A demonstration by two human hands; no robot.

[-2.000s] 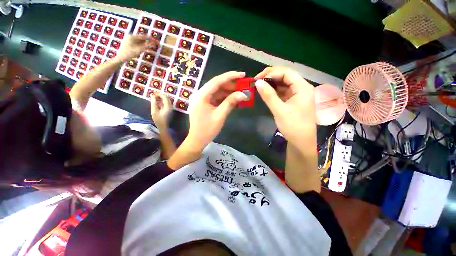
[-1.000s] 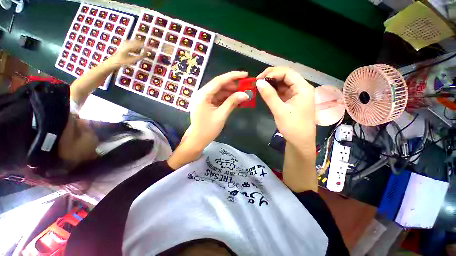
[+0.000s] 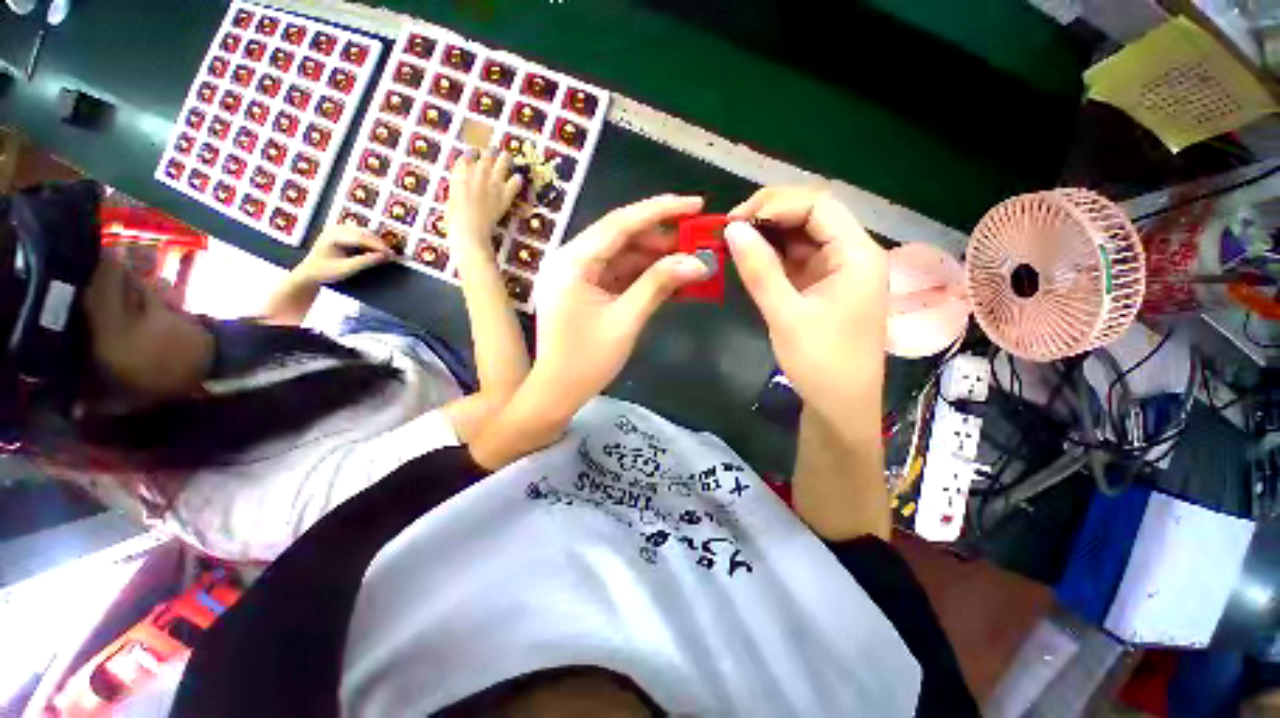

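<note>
My left hand [image 3: 604, 302] holds a red unit [image 3: 701, 241] between thumb and fingers, above the dark bench. The unit is squarish and bright red, with a round grey part beside my left thumb tip. My right hand [image 3: 814, 281] pinches a small dark part [image 3: 762, 225] at the unit's upper right edge. The thumb and fingers hide most of the dark part, and I cannot tell if it is joined to the unit.
Another person's hand [image 3: 480, 197] rests over the nearer blister tray [image 3: 601, 133] with cream-yellow pieces [image 3: 534, 163]. A second blister tray [image 3: 376, 56] lies beyond. A pink fan [image 3: 1056, 274] and white power strip [image 3: 955, 456] stand at right; a green belt [image 3: 786, 119] runs beyond.
The neighbouring person's hands have moved: one now reaches over the nearer tray by the yellow pieces, the other lies at its near left edge. My hands and the red unit have hardly moved.
</note>
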